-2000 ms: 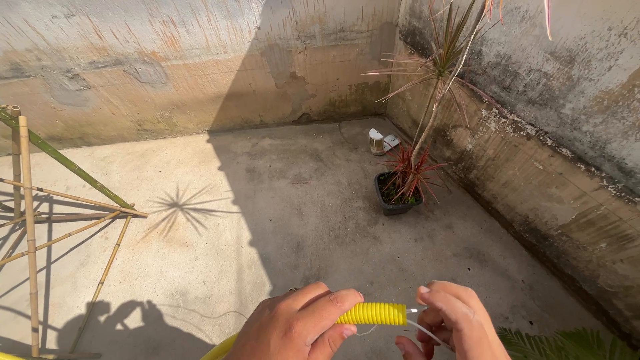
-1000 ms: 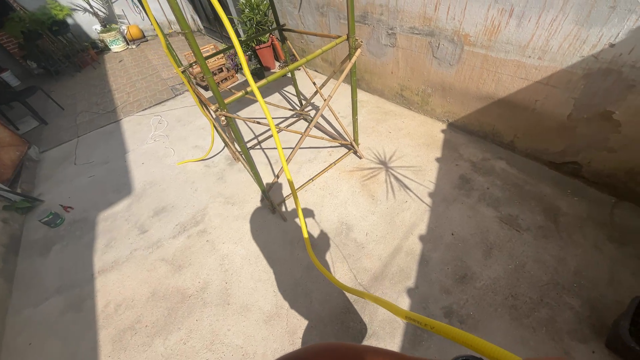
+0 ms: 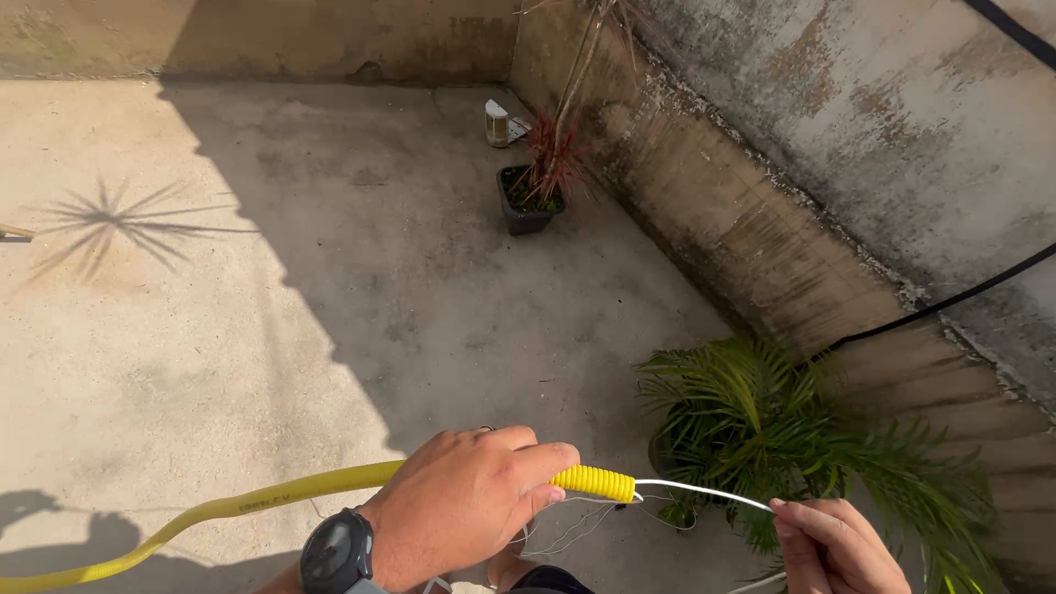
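My left hand (image 3: 474, 499), with a dark watch on its wrist, grips a yellow corrugated conduit (image 3: 596, 483) close to its end. The rest of the conduit runs off to the left edge. Out of its open end comes a white cable (image 3: 709, 490), which my right hand (image 3: 833, 540) pinches between thumb and fingers to the right. A small bend of white cable also shows at the conduit's mouth. Thin pale wire (image 3: 577, 532) hangs in loose loops below the conduit.
A red-leaved plant in a black pot (image 3: 532, 221) stands near the corner, beside a white and metallic object (image 3: 497, 124). A green palm (image 3: 742, 412) grows at the lower right. A black hose or cable (image 3: 949, 304) crosses the stained wall (image 3: 742, 223). My feet are partly visible below.
The view has swung from the bamboo frame back to the potted plant. Compared with two seconds ago, my right hand is farther from the conduit's end, with a longer stretch of white cable showing between.
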